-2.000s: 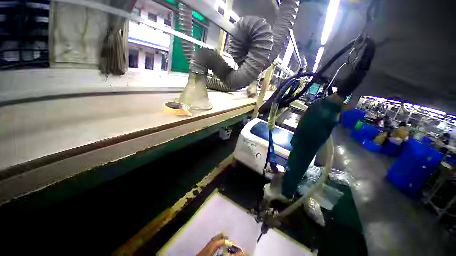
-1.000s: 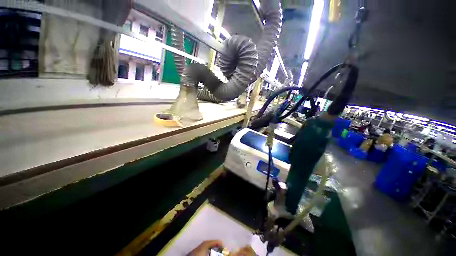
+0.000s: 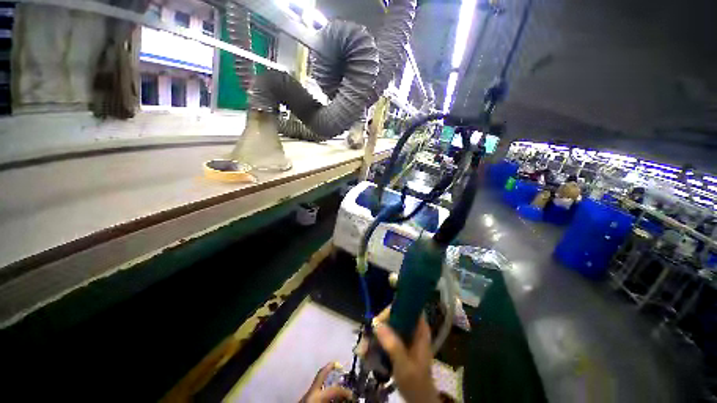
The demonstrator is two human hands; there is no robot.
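Note:
The dark green screwdriver (image 3: 417, 287) hangs a little tilted in front of me, its metal nose (image 3: 368, 376) low in view. My right hand (image 3: 410, 358) is wrapped around its lower body. My left hand (image 3: 324, 387) is at the bottom edge, partly cut off, its fingertips on a small pale and dark assembly (image 3: 338, 378) beside the nose. The nose and fingers hide most of the assembly; whether the bit touches it cannot be told. Both hands are over the white board (image 3: 295, 354).
A white screw feeder (image 3: 389, 228) stands behind the driver, with clear plastic bags (image 3: 474, 271) at its right. A yellow tape roll (image 3: 228, 170) and grey ribbed duct (image 3: 338, 83) are at the left ledge. Blue bins (image 3: 593, 236) stand across the aisle.
My right hand has left the assembly and taken hold of the screwdriver, which has moved left and lower. My left hand stays low with the assembly. The view has shifted right.

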